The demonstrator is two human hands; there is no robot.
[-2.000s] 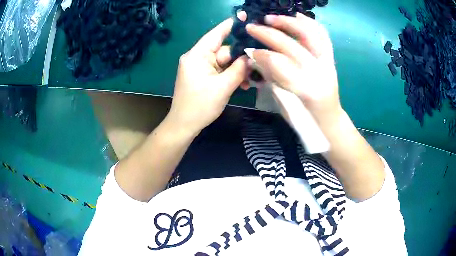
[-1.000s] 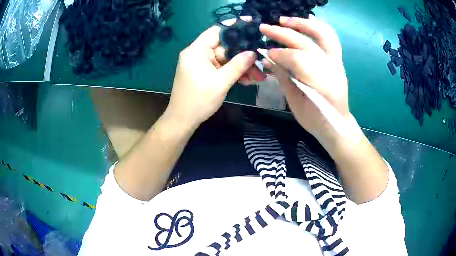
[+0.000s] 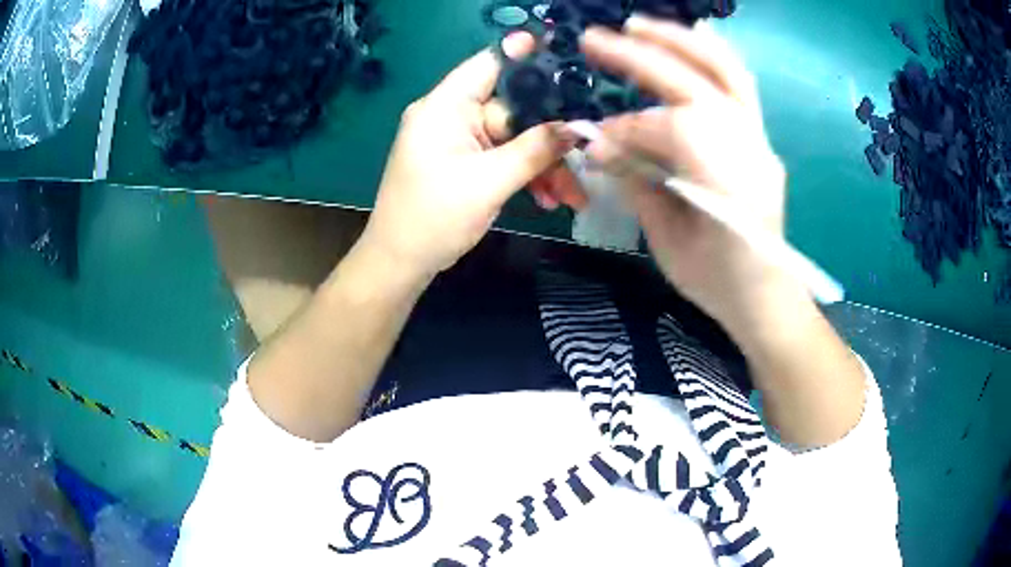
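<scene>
My left hand (image 3: 449,177) holds a black moulded rubber sheet (image 3: 532,91) with round cups, thumb in front and fingers behind. My right hand (image 3: 704,166) is slightly blurred and grips a slim white trimming tool (image 3: 765,246). Its back end sticks out over my right wrist. Its front end is close to the sheet by my left thumb; fingers hide whether it touches. A heap of black round caps (image 3: 577,13) lies just behind the hands, partly hidden by them.
A heap of black moulded sheets (image 3: 249,83) lies at left, beside a pale strip (image 3: 112,105) and a clear plastic bag (image 3: 50,66). Small flat black pieces (image 3: 931,155) are heaped at right. A white label (image 3: 604,216) lies at the table edge below my hands.
The tool has swung round, its back end now further right and higher. My right hand has moved slightly right. My left hand still holds the sheet, now more face-on than two seconds ago.
</scene>
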